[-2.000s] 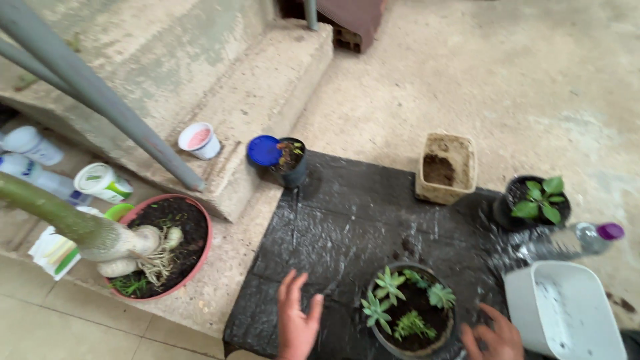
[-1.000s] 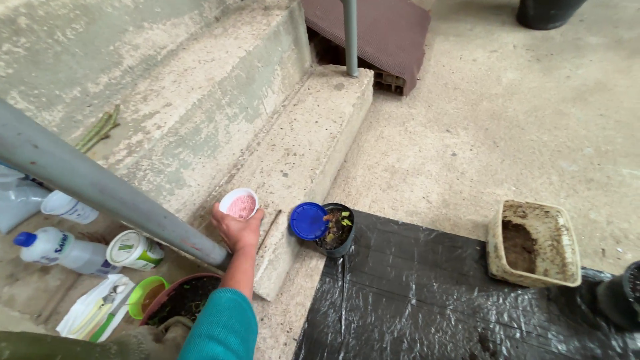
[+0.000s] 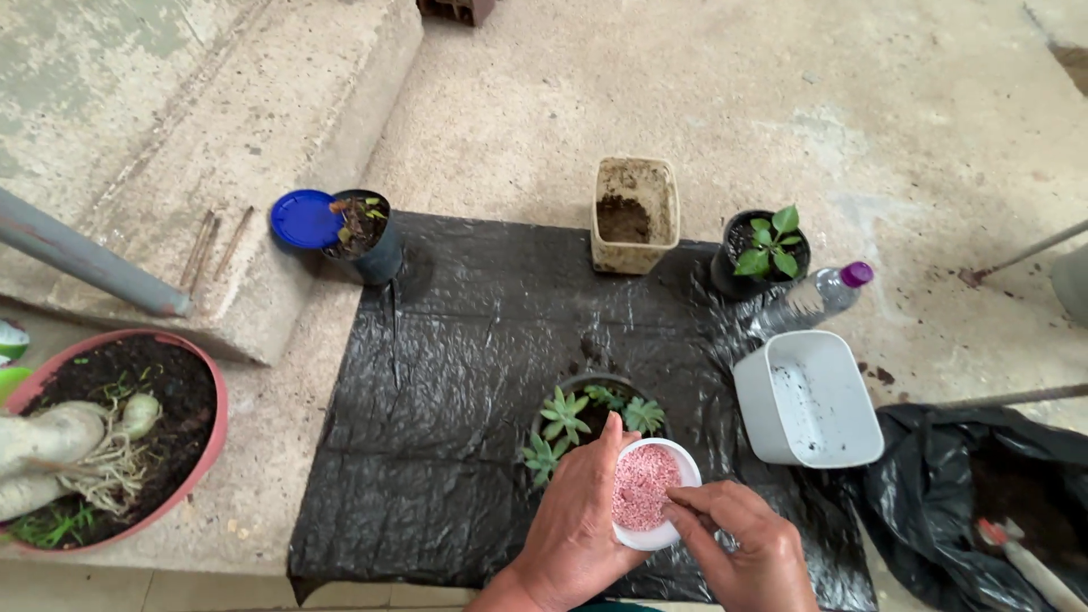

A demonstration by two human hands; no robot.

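Observation:
My left hand (image 3: 578,518) holds a small white plastic cup (image 3: 687,463) filled with pink granules (image 3: 644,486), tilted toward me. The thumb and fingers of my right hand (image 3: 739,540) are pinched together at the cup's right rim, touching the granules; whether they grip any cannot be told. Just beyond my left hand, a round dark pot of succulents (image 3: 565,415) stands on a black plastic sheet (image 3: 442,408), partly hidden by the hand and cup.
Around the sheet stand a dirt-stained square tub (image 3: 636,255), a potted green plant (image 3: 769,251), a purple-capped bottle (image 3: 812,297), a white container (image 3: 807,399) and a pot beside a blue lid (image 3: 306,218). A soil bag (image 3: 926,501) lies right, a pink-rimmed planter (image 3: 219,408) left.
The pink-granule cup, held over the concrete step one second ago, is now above the sheet near the succulents. Both hands are at it. The view has swung back right.

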